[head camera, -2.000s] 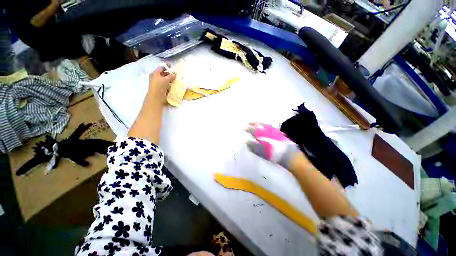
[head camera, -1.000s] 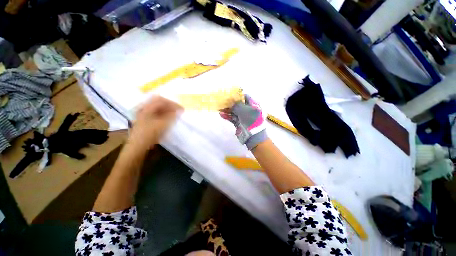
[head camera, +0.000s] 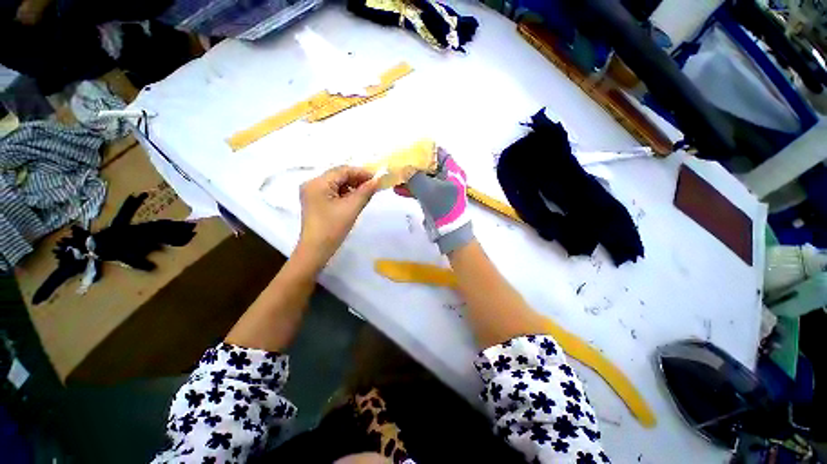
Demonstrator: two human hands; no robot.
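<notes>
A pale yellow piece is held above the white table. My gloved right hand grips its right part, and my bare left hand pinches its left end. A curved yellow template lies near the front edge, partly hidden under my right forearm. A narrow yellow strip lies just right of the glove. Straight yellow templates lie beyond my hands. A stack of black cut pieces lies to the right.
A dark iron rests at the lower right. A brown-red pad lies at the far right. A tied black and yellow bundle is at the far edge. A cardboard box with black pieces stands left of the table.
My left hand has moved right and now pinches the pale yellow piece near my right hand. A thin whitish strip now shows on the table left of my left hand.
</notes>
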